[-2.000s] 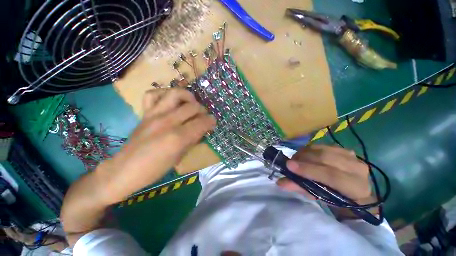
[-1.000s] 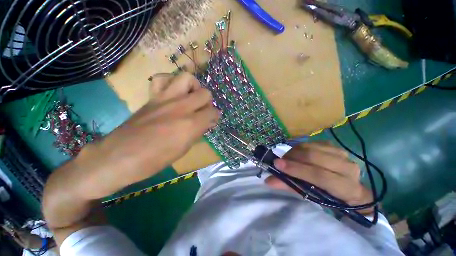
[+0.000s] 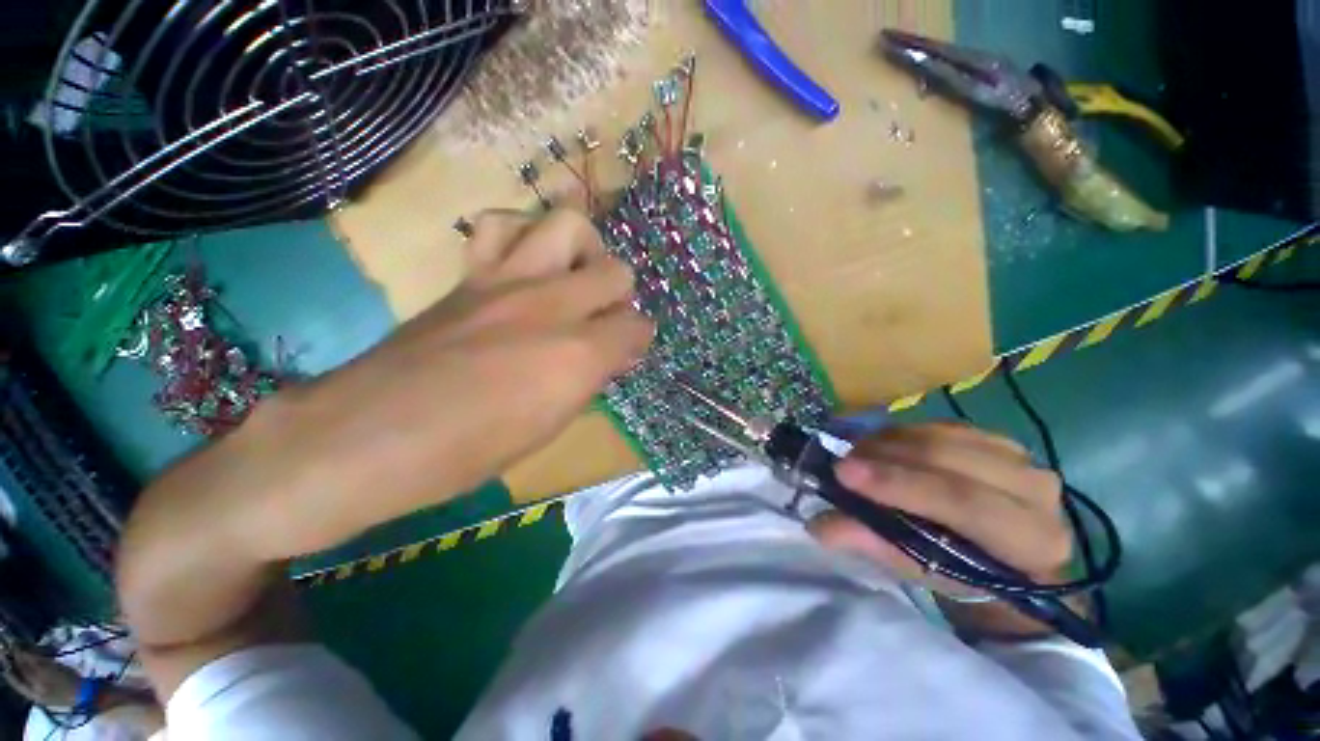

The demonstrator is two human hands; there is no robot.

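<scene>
The green circuit board panel (image 3: 724,326) lies tilted on the cardboard, with rows of small silvery parts. Small leaded parts on red wires (image 3: 676,109) stick out past its far edge. My left hand (image 3: 536,311) lies over the panel's left edge, fingers bent together; its fingertips are hidden, so I cannot tell if they hold a part. My right hand (image 3: 948,500) is shut on the black-handled soldering iron (image 3: 811,460). Two thin metal tips show, pointing up and left over the panel's near part. I cannot tell if they touch it.
The fan guard (image 3: 290,102) is at upper left, beside a heap of cut leads (image 3: 557,65). Red-wired parts (image 3: 203,362) and green wires (image 3: 123,297) lie left. A blue handle (image 3: 775,58) and yellow-handled pliers (image 3: 1035,123) lie beyond. Black cables (image 3: 1093,536) loop at right.
The view has shifted slightly. My left hand has moved a little along the panel's left edge, and fewer leaded parts show beside it than at first. My right hand still holds the iron over the panel.
</scene>
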